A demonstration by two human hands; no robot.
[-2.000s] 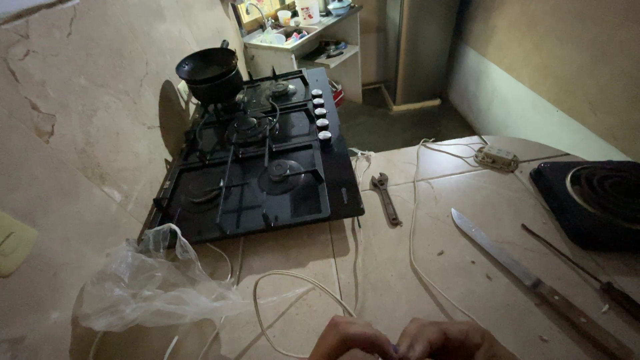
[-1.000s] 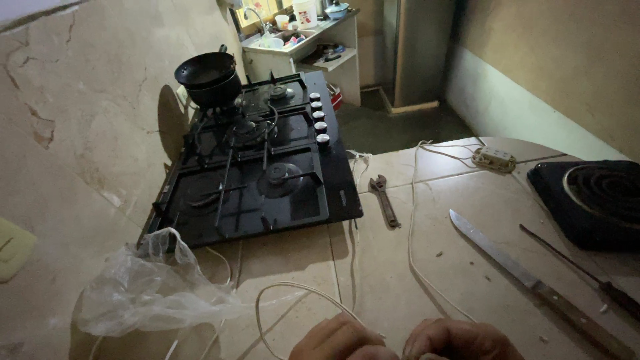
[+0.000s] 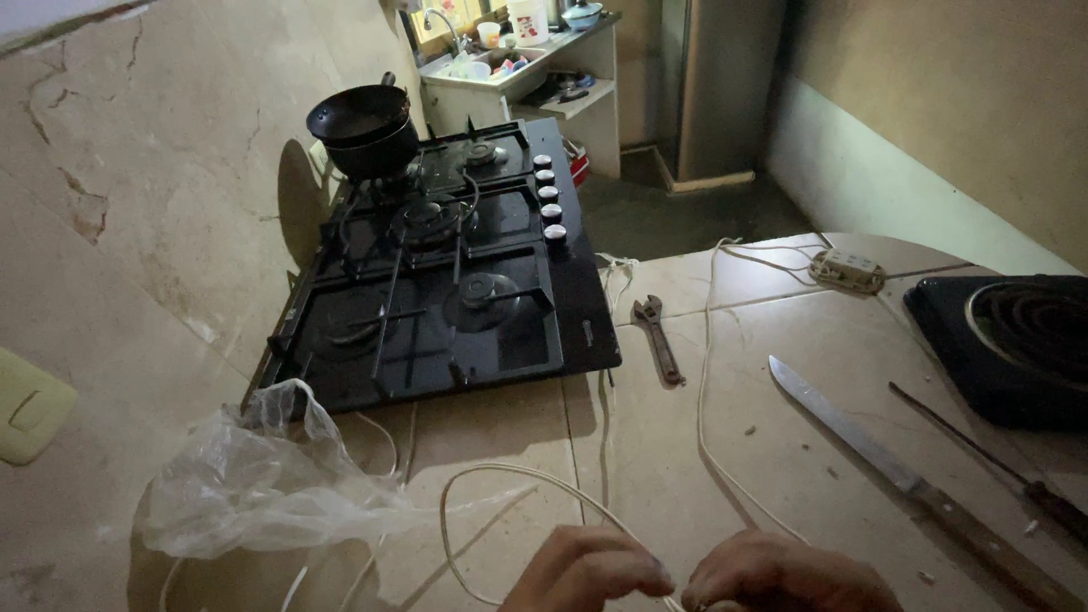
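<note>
At the bottom edge of the head view, my left hand (image 3: 591,571) has its fingers curled around the end of a thin white cable (image 3: 501,467), which loops over the tiles to its left. Close beside it, my right hand (image 3: 786,574) is closed with fingertips pinched on something small; what it pinches is hidden. A second white cable (image 3: 704,408) runs down the tiles to my right hand. A knife with a wooden handle (image 3: 850,429) and a thin rod-like tool with a dark handle (image 3: 960,433) lie to the right. An adjustable wrench (image 3: 659,340) lies farther back.
A black gas cooktop (image 3: 586,340) stands at left, with dark pans (image 3: 370,140) on it. A clear plastic bag (image 3: 255,493) lies in front. At right are an electric coil hotplate (image 3: 960,365) and a socket block (image 3: 847,270). A sink (image 3: 510,72) stands behind.
My hands were close together two seconds ago and moved apart by one second ago. A small gap between them remains now. The tools and cooktop have stayed in place.
</note>
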